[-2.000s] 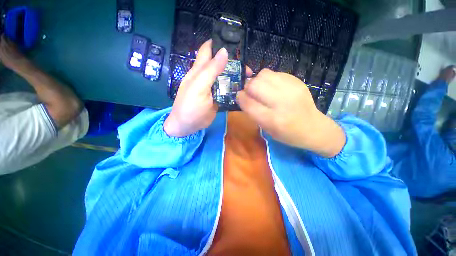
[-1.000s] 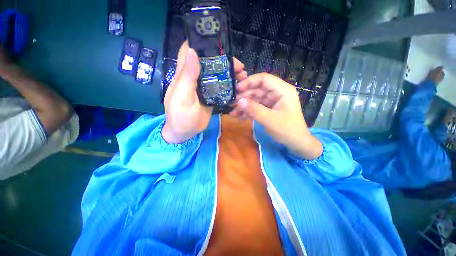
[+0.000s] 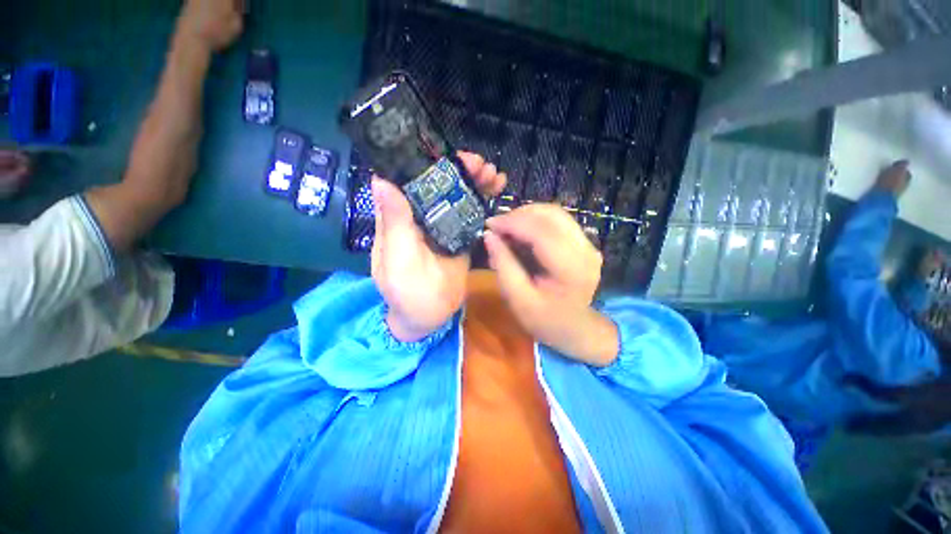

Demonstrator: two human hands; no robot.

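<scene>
A black phone body (image 3: 417, 162) with bare blue-silver circuitry in its lower half and a dark round part near its upper end is tilted, its top towards the upper left. My left hand (image 3: 422, 266) holds it from below, with fingertips showing at its right edge. My right hand (image 3: 547, 271) is at the phone's lower right end, thumb and finger close together near the corner. Whether the fingertips hold a small part cannot be told. The black tray (image 3: 563, 115) lies behind the phone, with rectangular pockets.
Three phone bodies lie at the left, one of them farther back (image 3: 260, 89). A blue bin (image 3: 44, 104) is at the far left. A neighbour's bare arm (image 3: 167, 125) reaches over the bench. A clear tray (image 3: 740, 219) lies right of the black one, near a blue-sleeved person (image 3: 871, 271).
The phone has tilted, its top swinging left, and sits lower against the tray. My right fingers have drawn together at its lower end. The left neighbour's arm has reached forward over the bench.
</scene>
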